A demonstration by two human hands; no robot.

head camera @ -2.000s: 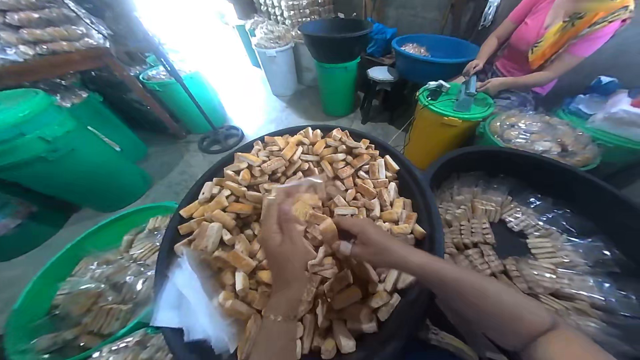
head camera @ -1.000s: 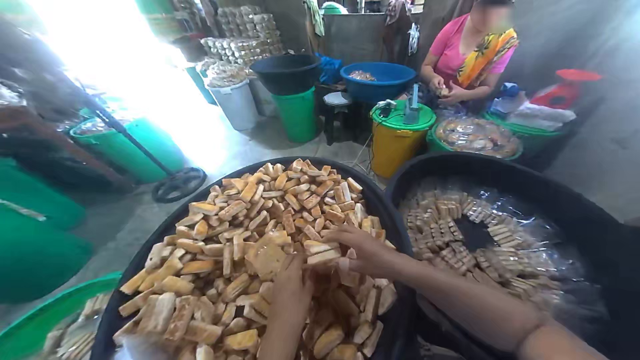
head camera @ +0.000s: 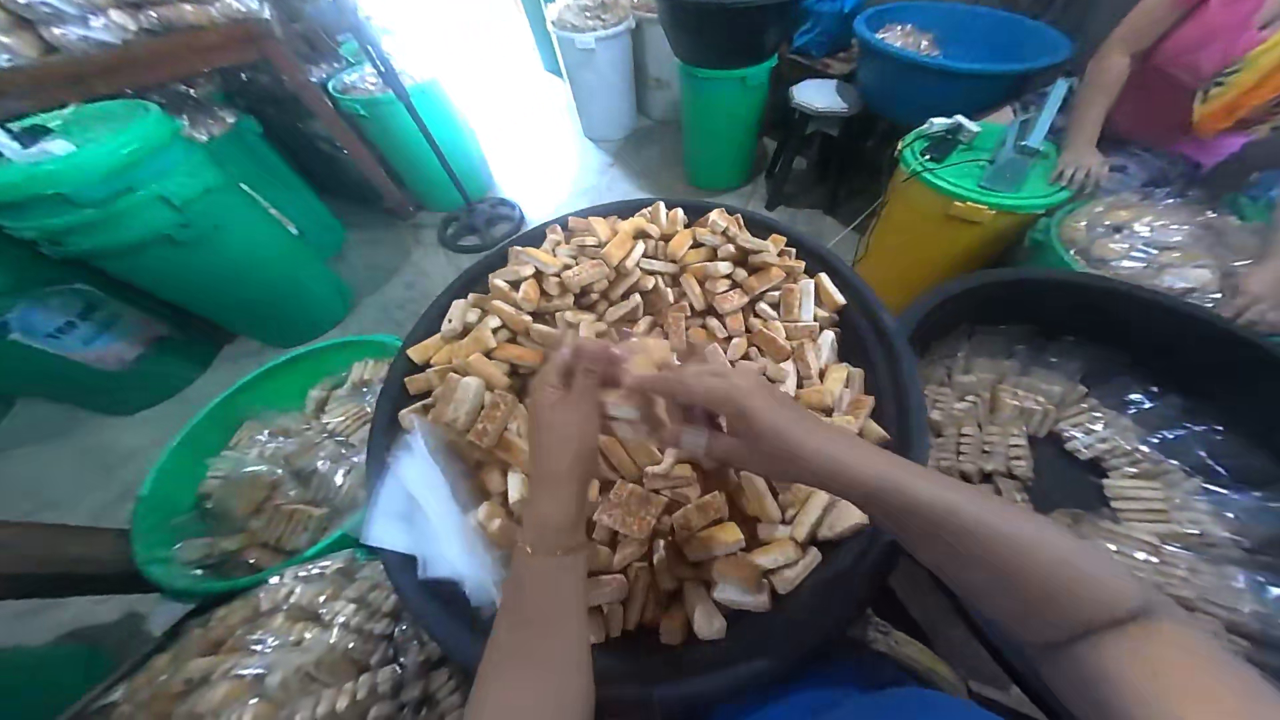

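Note:
A black tub [head camera: 905, 400] is heaped with small baked bread pieces [head camera: 635, 510]. Above the heap, my left hand [head camera: 575, 375] and my right hand [head camera: 715, 405] are close together, both blurred. Between them is something pale, perhaps a clear bag with bread pieces in it; the blur hides which fingers grip it. A stack of clear plastic bags [head camera: 425, 500] lies over the heap's left edge, beside my left forearm.
To the right, another black tub [head camera: 1090, 290] holds filled bags. A green basin [head camera: 165, 500] of filled bags stands left. Beyond are a lidded yellow bin [head camera: 915, 240], a blue basin [head camera: 960, 70], green bins [head camera: 725, 125] and a person's arm [head camera: 1115, 80] at the right.
My hands, lower over the heap and on bread pieces a second ago, are now raised together. The co-worker's hands, together before, are now apart, one at the yellow bin's lid. The view has shifted.

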